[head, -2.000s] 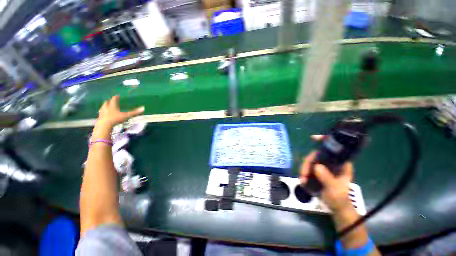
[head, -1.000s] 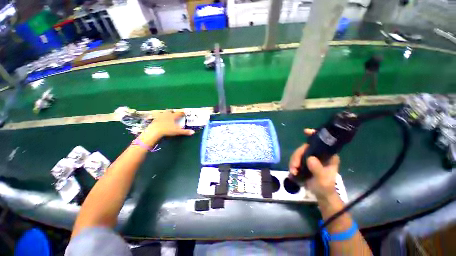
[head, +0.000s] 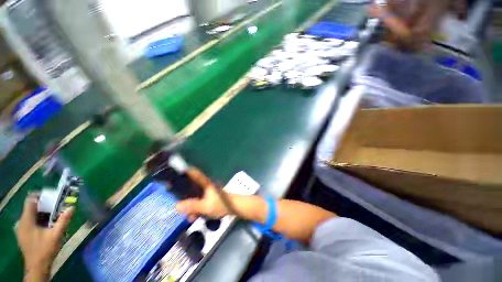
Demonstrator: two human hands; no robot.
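My left hand point(head: 41, 237) is at the lower left, gripping a white plug housing point(head: 50, 201) with a circuit board on its right face, raised above the bench and belt edge. My right hand point(head: 206, 199) is at the centre, closed around the black electric screwdriver point(head: 175, 175). The blue screw tray point(head: 135, 234) lies between my hands, full of tiny silver screws. The white fixture point(head: 240, 186) with dark holes lies on the near side of the tray, partly hidden by my right hand and forearm. The picture is blurred.
A heap of white units point(head: 300, 59) lies on the bench ahead. The green belt point(head: 181, 93) runs alongside with a grey post point(head: 113, 71). An open cardboard box point(head: 418, 137) stands at the right. Another person's arm point(head: 396, 25) shows at the upper right.
The view has swung to the right, bringing in the box and another person. My left hand has taken hold of a white housing with its board and lifted it. My right hand still holds the screwdriver.
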